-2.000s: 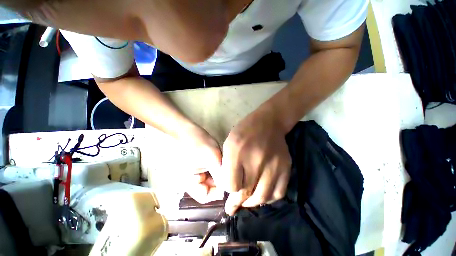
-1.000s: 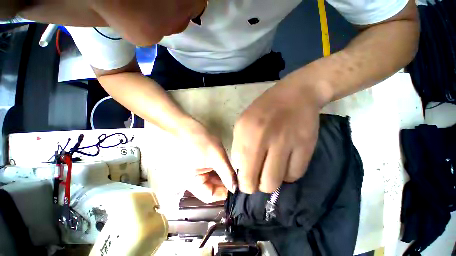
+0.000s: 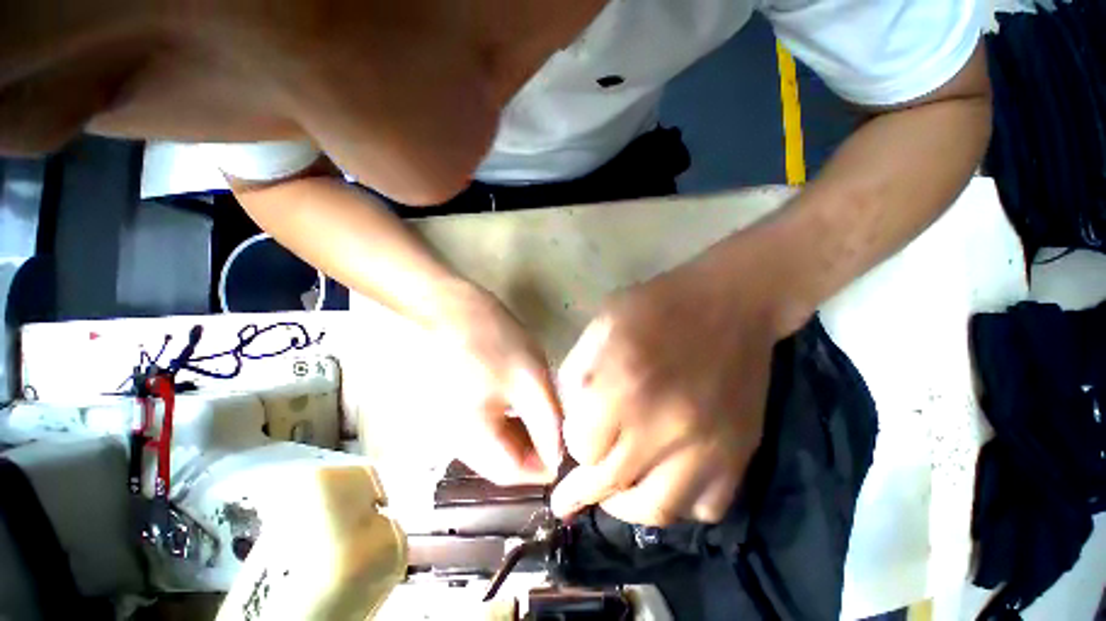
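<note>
A black fabric bag (image 3: 807,467) lies at the right of the machine, partly under my left hand. My left hand (image 3: 667,394), on the picture's right, grips its edge with bent fingers just above the presser foot (image 3: 552,552). My right hand (image 3: 503,394), on the picture's left, pinches the fabric edge with thumb and finger, close beside my left fingertips. The edge runs down to the needle area, where fingers and metal parts hide detail. A small shiny spot shows on the fabric below my left hand.
The cream machine head (image 3: 321,534) stands at bottom left, with a dark angled lever (image 3: 516,564) beside the foot. Red-handled snips (image 3: 158,443) and a curly black cord (image 3: 231,348) lie at left. Dark fabric piles (image 3: 1037,449) are at the right edge.
My left hand has lowered towards the foot and covers the silvery zipper line seen a second ago. My right hand stays near the fabric edge. The head at the top has shifted.
</note>
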